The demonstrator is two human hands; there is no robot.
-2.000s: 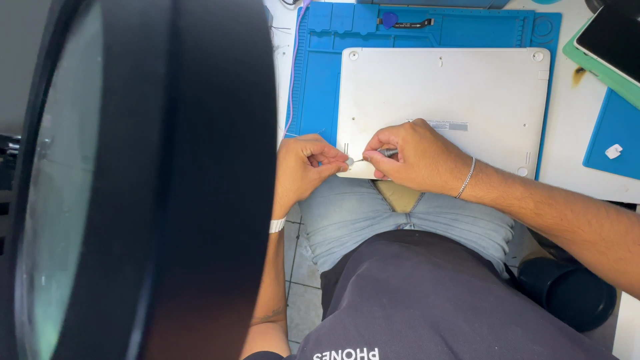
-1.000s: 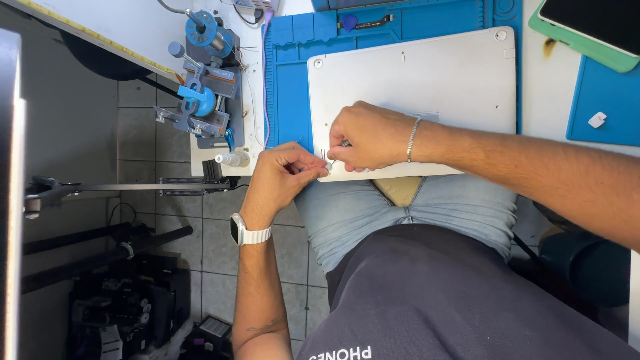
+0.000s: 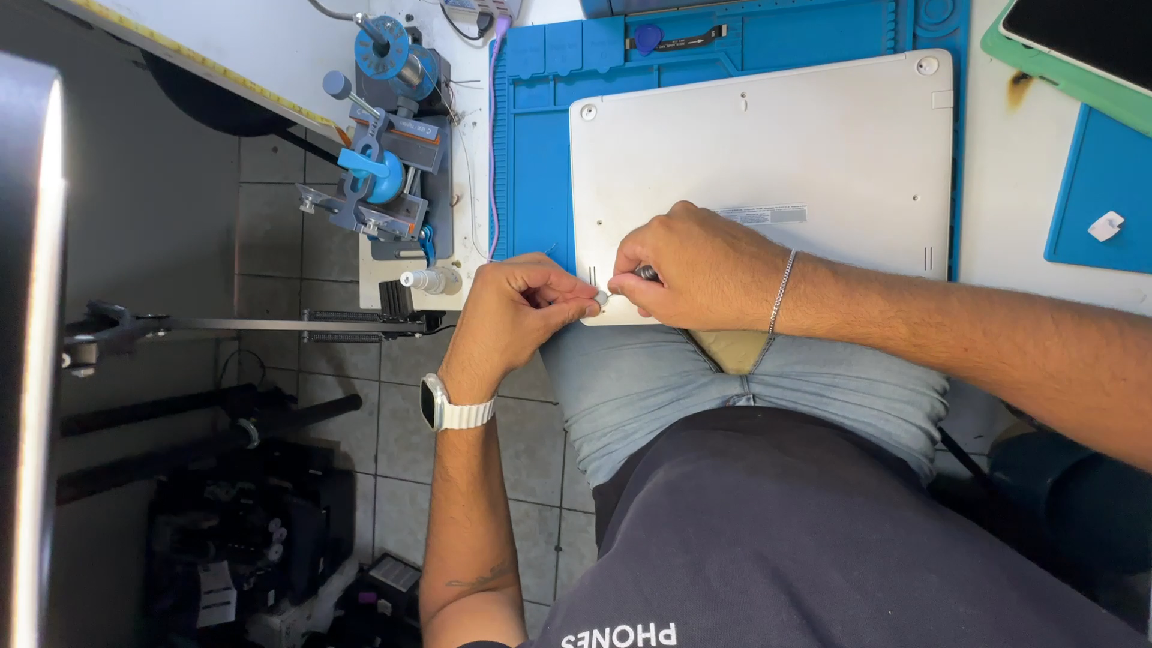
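A white laptop (image 3: 765,153) lies bottom side up on a blue silicone work mat (image 3: 540,162). Over its near left corner, my left hand (image 3: 531,301) pinches a small round grey foot (image 3: 601,297) between thumb and fingertips. My right hand (image 3: 693,270) rests over the laptop's near edge, closed on a slim tool with a dark knurled handle (image 3: 646,272). The tool's thin tip points at the grey foot; whether they touch is too small to tell. Round feet sit at the laptop's two far corners.
A clamp fixture (image 3: 382,171) and a solder spool (image 3: 396,58) stand at the table's left, by a small white bottle (image 3: 432,281). A flex cable (image 3: 693,40) and blue pick (image 3: 647,38) lie on the mat's far part. A phone-like device on a green pad (image 3: 1071,67) sits right.
The view has shifted; the large dark round-edged object that filled the left side is now mostly out of frame. Both hands stay at the laptop's near left corner.
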